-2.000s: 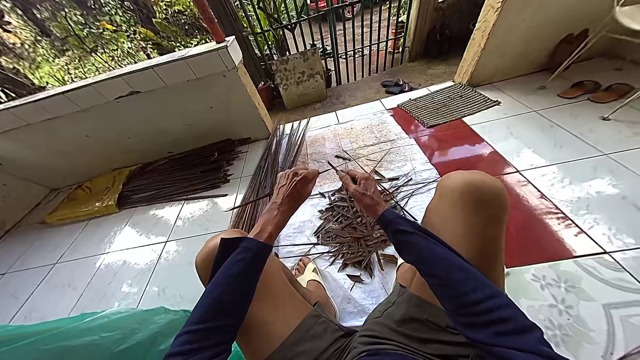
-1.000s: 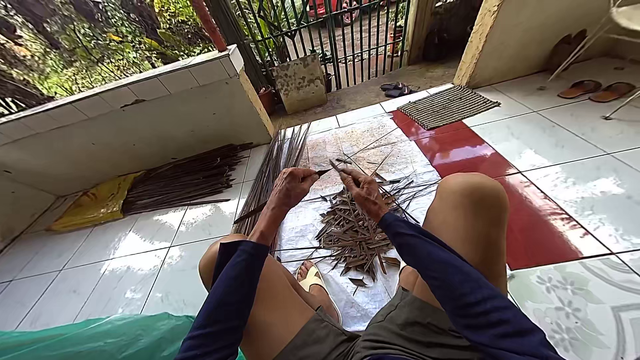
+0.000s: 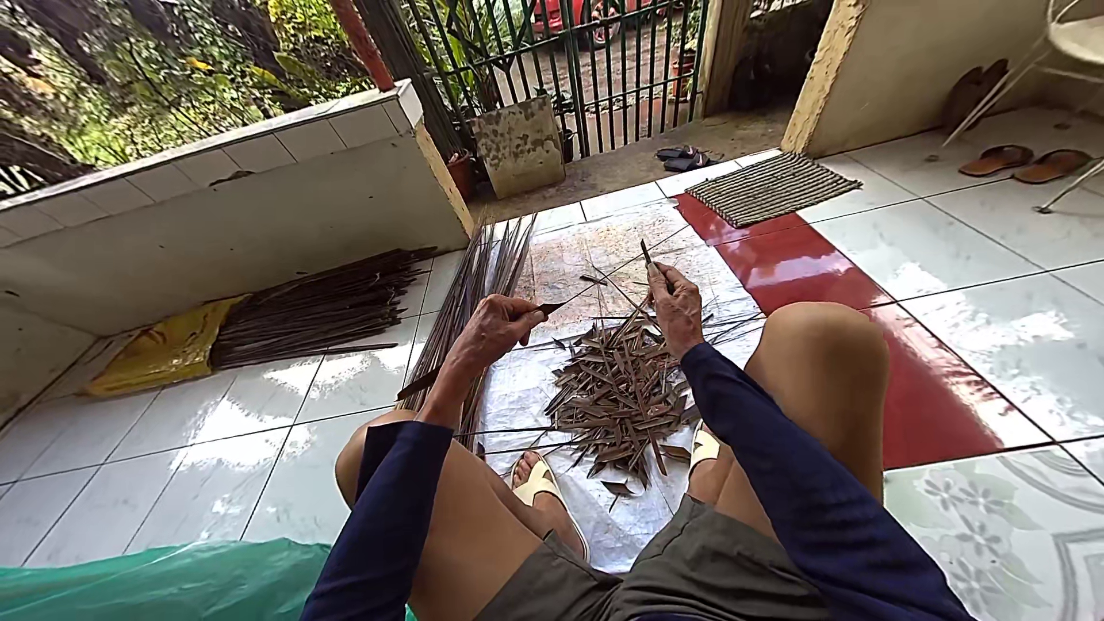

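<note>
My left hand point(image 3: 498, 330) is closed on a dark brown leaf strip point(image 3: 550, 308), whose tip sticks out toward the right; a dark length also shows below the wrist. My right hand point(image 3: 675, 302) is raised to the right of it, apart from it, and grips a small dark pointed tool point(image 3: 645, 252), which looks like a knife blade, tip up. Below both hands a heap of short brown leaf pieces point(image 3: 617, 392) lies on a white sheet point(image 3: 526, 388) between my feet. Long thin dark strips point(image 3: 470, 319) lie in a bundle to the left of the heap.
Another bundle of dark strips point(image 3: 319, 306) lies by the low wall, its end in a yellow sack point(image 3: 164, 349). Green plastic point(image 3: 164, 578) is at the lower left. A woven mat point(image 3: 772, 188), a metal gate point(image 3: 595, 86) and brown slippers point(image 3: 1022, 164) are farther off.
My hands were close together a second ago and are now farther apart. The right hand has moved right, and its pointed tool now points up.
</note>
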